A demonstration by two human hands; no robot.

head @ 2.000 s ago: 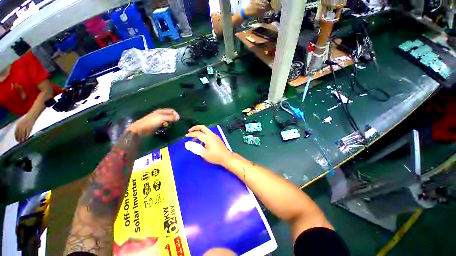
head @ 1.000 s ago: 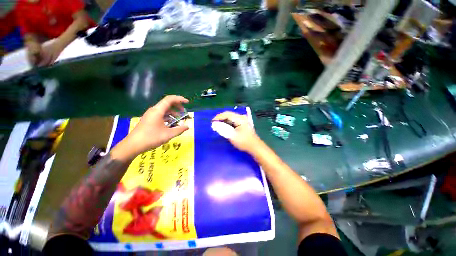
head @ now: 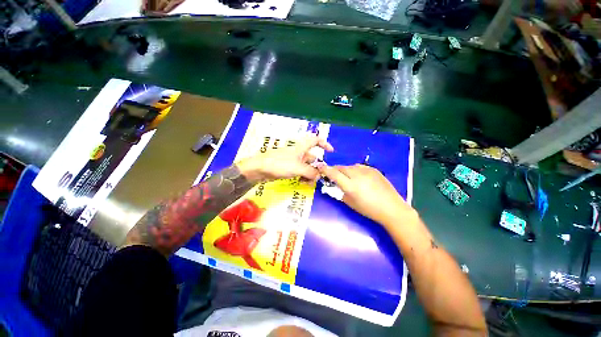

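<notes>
My left hand (head: pixel 296 158) and my right hand (head: pixel 352 184) meet over the printed poster (head: pixel 356 243). My left hand holds a small pale circuit board (head: pixel 317 154) between its fingers, and my right fingertips touch it; the fingers hide most of it. A white finger cot (head: pixel 332 191) shows on my right hand. A thin black cord (head: pixel 387 116) lies above the hands, across the poster's top edge. One black plastic case (head: pixel 205 143) lies on the brown part of the poster.
Loose green boards (head: pixel 468 176) lie right of the poster, with a white-topped part (head: pixel 513 222) and a blue-handled tool (head: pixel 542 201). A small board (head: pixel 342 101) lies beyond the poster. A blue tote (head: pixel 18 227) of black cases is at lower left. A pale post (head: pixel 560 135) stands at right.
The view has swung left and down, showing the tote and more of the poster. My hands have come together at the small board, which my left hand held apart from my right before.
</notes>
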